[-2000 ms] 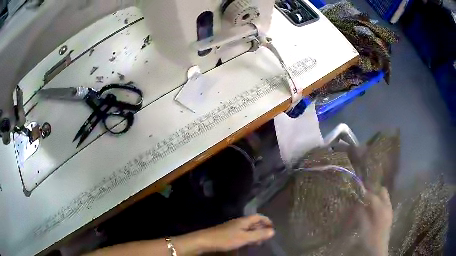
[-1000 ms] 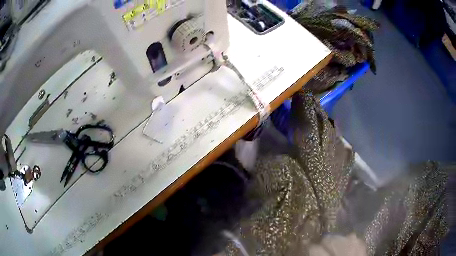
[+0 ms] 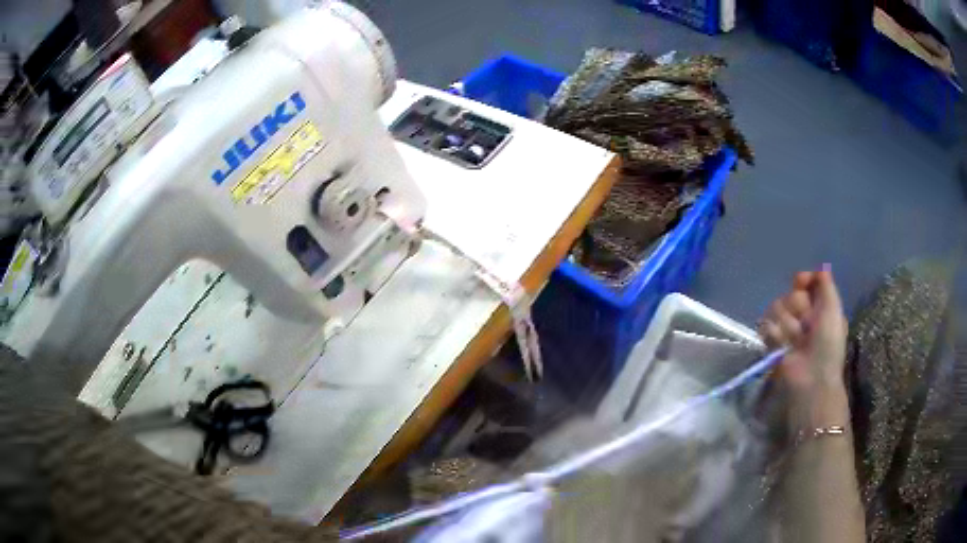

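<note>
My right hand [image 3: 811,329] is at the right, a thin band on its wrist. It is closed around the end of a white cord [image 3: 657,419], which runs taut to the lower left, with a knot or bunched part midway. Below the cord is a blurred pale, see-through material [image 3: 636,488]. Speckled brown patterned fabric [image 3: 901,392] hangs at the right edge. A blurred brown cloth [image 3: 106,467] fills the lower left, close to the camera. My left hand is not in view.
The white sewing machine [image 3: 233,159] stands left on its white table [image 3: 530,202]. Black-handled shears [image 3: 235,424] lie on it. Beyond its right end are a blue crate [image 3: 679,260] holding patterned fabric [image 3: 657,138] and a white basket [image 3: 642,361].
The view has shifted, showing more of the machine and both containers. My right hand is now raised with the cord stretched. Brown cloth has come in at the lower left. My left hand has left view.
</note>
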